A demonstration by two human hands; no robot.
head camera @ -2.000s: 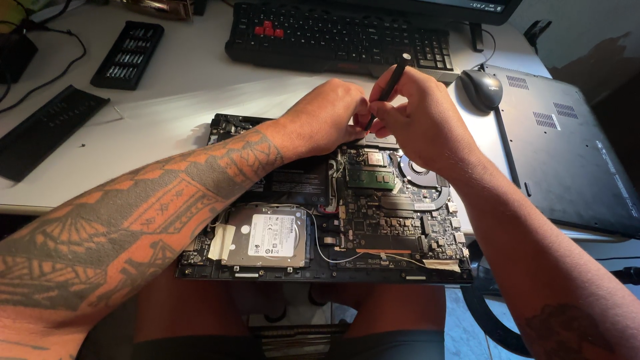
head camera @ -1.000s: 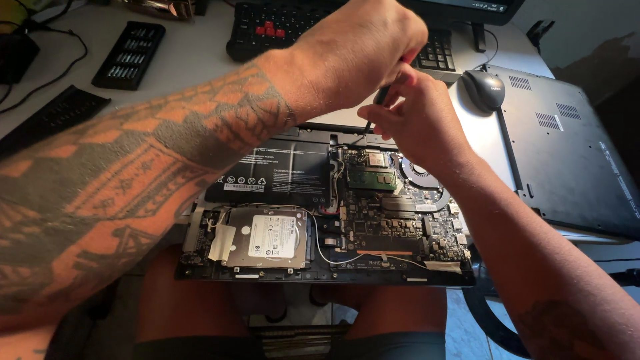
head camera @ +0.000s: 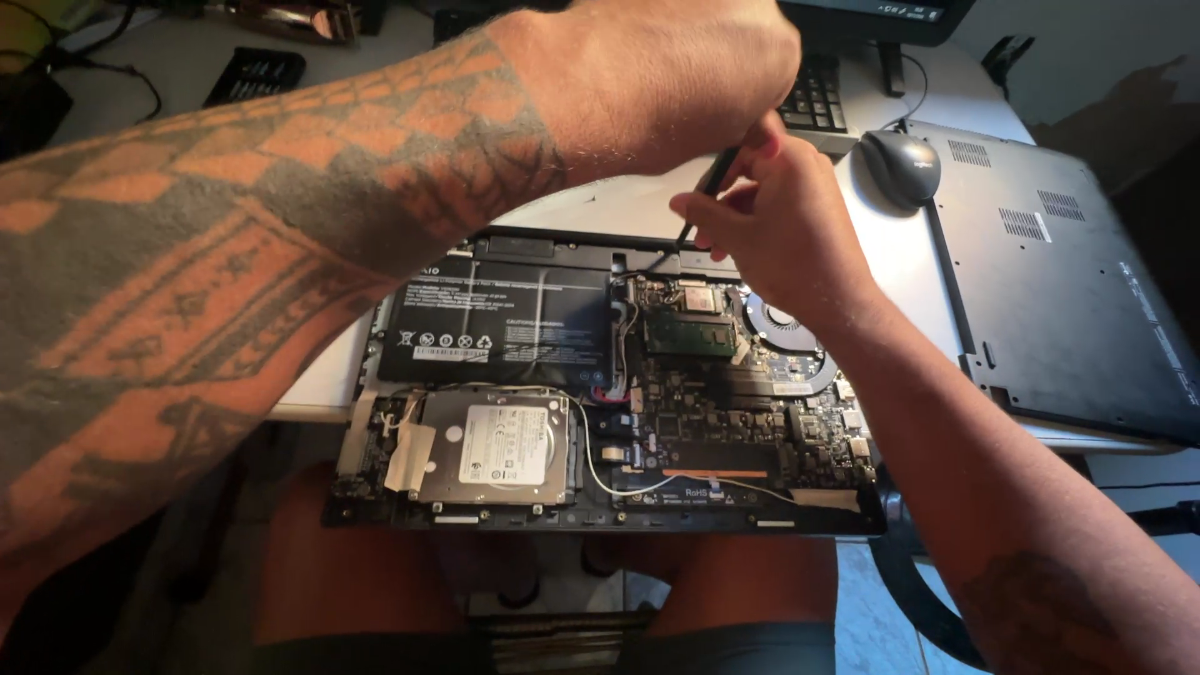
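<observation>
An opened laptop base [head camera: 581, 517] lies across the table's front edge, with its battery [head camera: 497, 323], hard drive [head camera: 497, 448], green memory module [head camera: 689, 335] and fan [head camera: 780, 323] exposed. My right hand [head camera: 773, 220] grips a thin dark screwdriver [head camera: 717, 173] between thumb and fingers; it slants down, its tip at the laptop's rear edge, above the memory module. My left hand [head camera: 656, 66] is raised over the upper end of the screwdriver, its back to the camera. Its fingers are hidden, so whether they grip the handle cannot be told.
The laptop's black bottom cover [head camera: 1069, 272] lies at the right, with a black mouse [head camera: 902, 169] by its upper left corner. A keyboard [head camera: 814, 98] and a monitor [head camera: 886, 14] stand behind my hands. A black bit case [head camera: 255, 75] lies at the back left.
My left hand has risen from beside the laptop's rear edge to the screwdriver's top, its forearm now across the upper left. My right hand has kept hold of the screwdriver.
</observation>
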